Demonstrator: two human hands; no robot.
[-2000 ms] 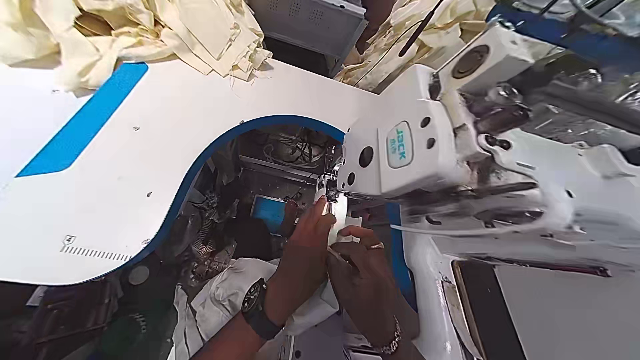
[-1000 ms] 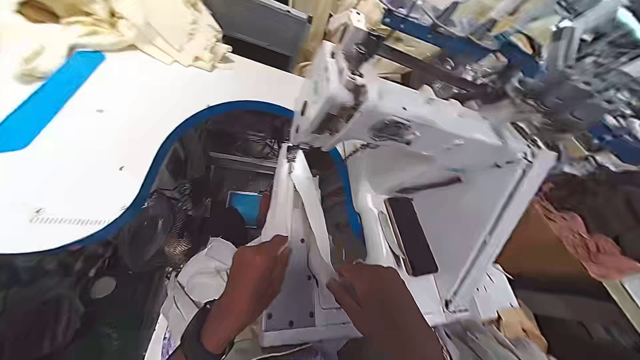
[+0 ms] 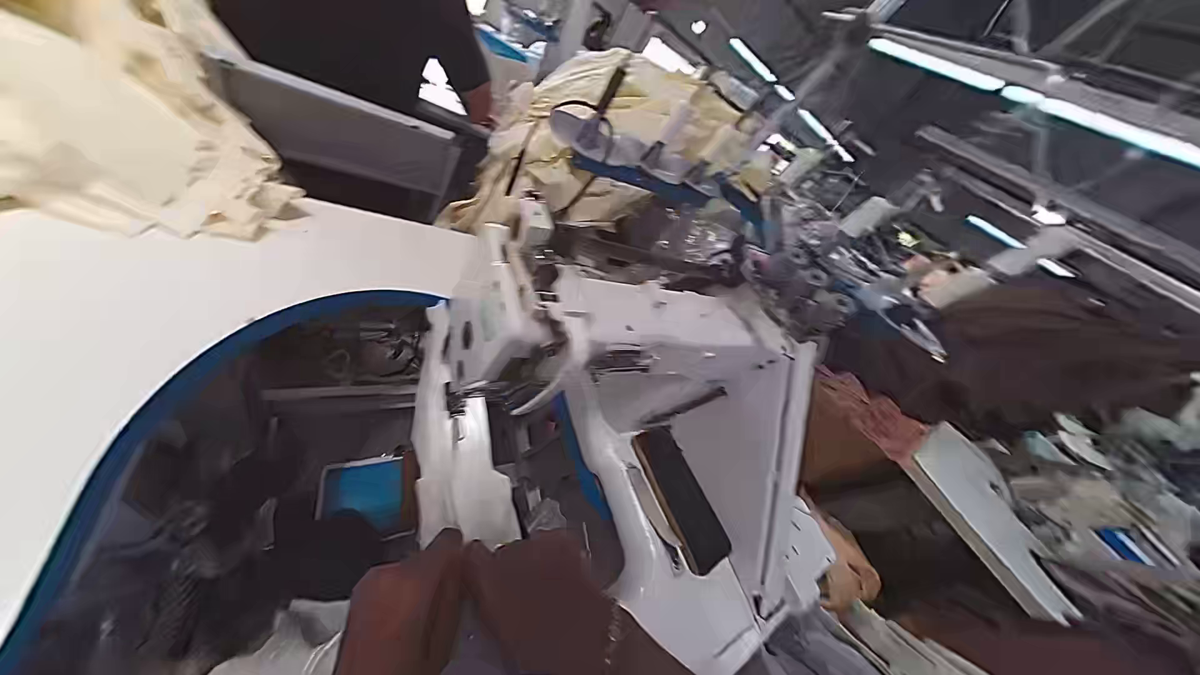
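At the lower centre, my left hand (image 3: 403,609) and my right hand (image 3: 548,605) are close together, both closed on the near end of a strip of white fabric (image 3: 473,478). The strip runs away from my fingers to the needle area of a white industrial sewing machine (image 3: 656,323). My fingertips are blurred and partly hidden behind my knuckles. A loose pale fabric piece (image 3: 305,637) lies beside my left hand, low in the view.
The white table (image 3: 169,309) curves around a blue-edged cutout at left, with cream fabric (image 3: 122,122) piled on it. A dark phone-like slab (image 3: 682,500) rests on the machine bed. A person in dark clothing (image 3: 356,47) is beyond the table. More cream fabric (image 3: 600,122) is heaped behind.
My hands have come together at the strip's near end; one second ago they were apart. Two seconds ago they were close to the needle area. The view has tilted up strongly.
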